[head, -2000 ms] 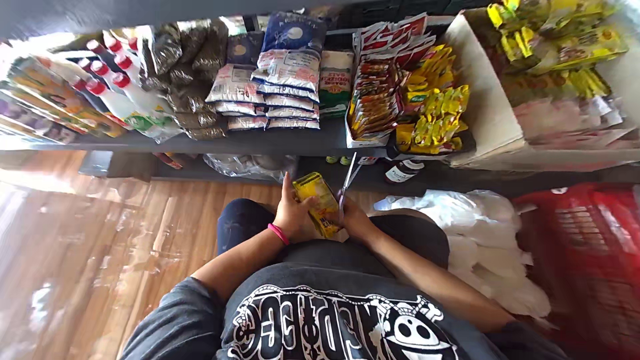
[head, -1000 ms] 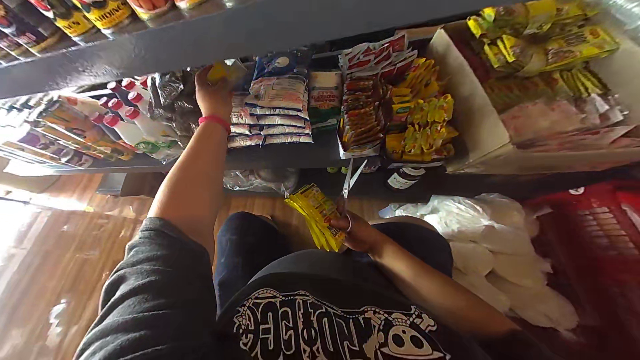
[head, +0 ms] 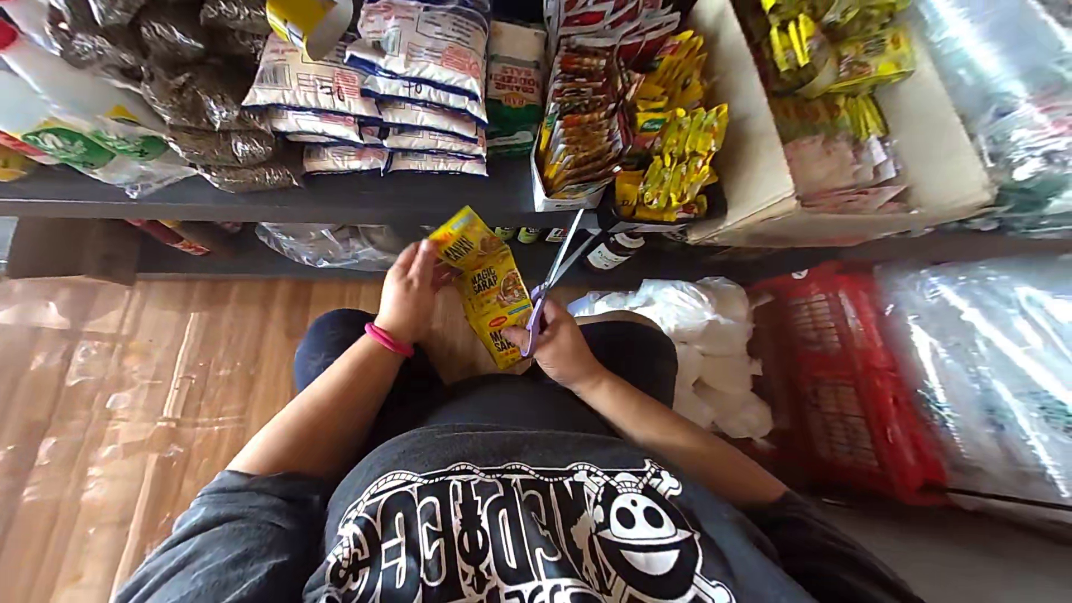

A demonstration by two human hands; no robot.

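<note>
A strip of yellow Maggi seasoning sachets (head: 494, 289) hangs in folds between my hands. My left hand (head: 408, 289), with a pink band at its wrist, grips the upper end of the strip. The lower end is pinched in my right hand (head: 559, 342), which also holds scissors with purple handles (head: 553, 280). The scissor blades point up toward the shelf edge, slightly apart, and lie to the right of the sachets. On the shelf above, a yellow packet (head: 311, 23) rests at the stacked white bags (head: 423, 50).
The dark shelf (head: 402, 194) holds brown-filled plastic bags (head: 209, 75), a box of sachets (head: 582, 126), yellow sachets (head: 687, 151) and a cardboard box (head: 754, 184). Below stands a dark bottle (head: 615, 249). White plastic bags (head: 703, 335) and a red basket (head: 846, 377) are at the right.
My left hand has come back from the shelf to the sachet strip. A yellow packet now shows on the white bags, where none lay two seconds ago. The scissors remain in my right hand.
</note>
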